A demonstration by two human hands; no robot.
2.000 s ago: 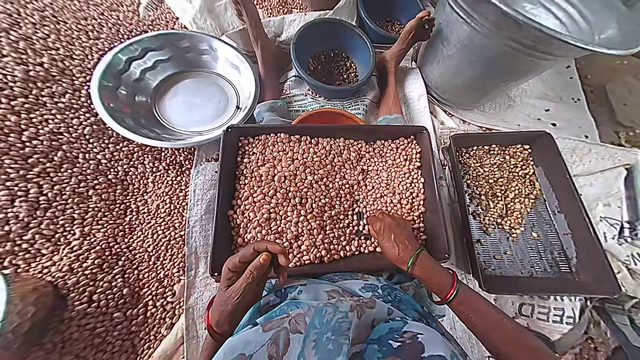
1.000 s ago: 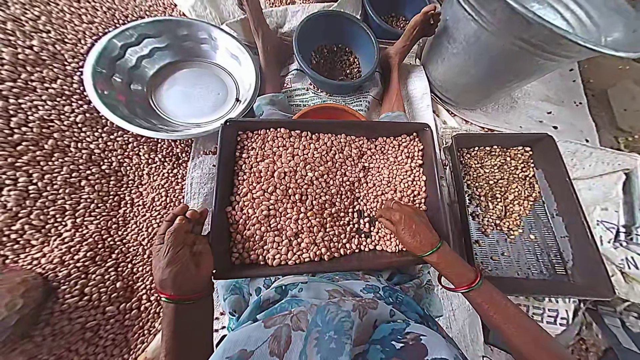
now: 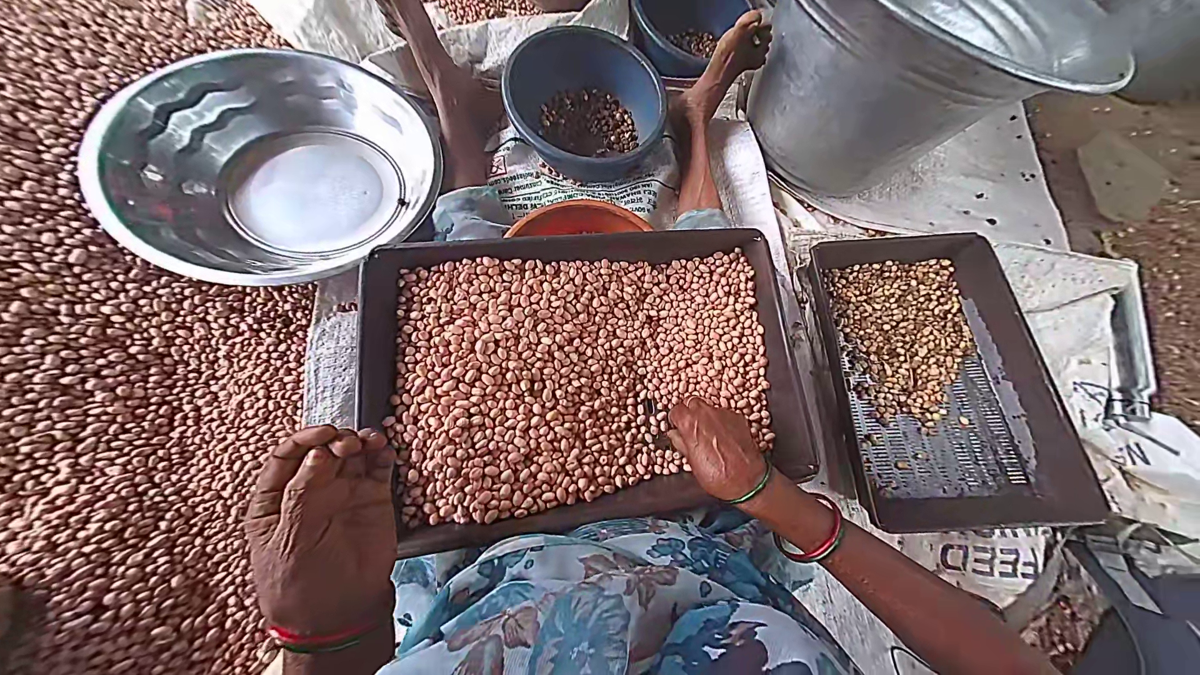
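Observation:
A dark rectangular tray [image 3: 792, 412] lies across my lap, covered with pinkish-brown nuts or beans [image 3: 525, 375]. Beside its left wall, palm up with fingers curled, is my left hand [image 3: 323, 525]; whether anything lies between its fingertips cannot be told. My right hand [image 3: 717, 448] rests on the nuts in the tray's lower right part, fingers bent down, and what they hold is hidden. A small dark gap shows in the nuts just left of its fingertips. Green and red bangles circle both wrists.
A shiny metal basin [image 3: 314, 192] stands upper left on a wide spread of nuts [image 3: 141, 394]. To the right lies a second dark tray [image 3: 1041, 441] with paler pieces. Beyond are a blue bowl [image 3: 583, 103], another blue bowl [image 3: 689, 37], an orange bowl [image 3: 579, 219] and a large metal tub [image 3: 872, 103].
My left hand has moved left from the tray's near edge to outside its left wall, and has turned palm up. The right hand stays low in the tray's right part.

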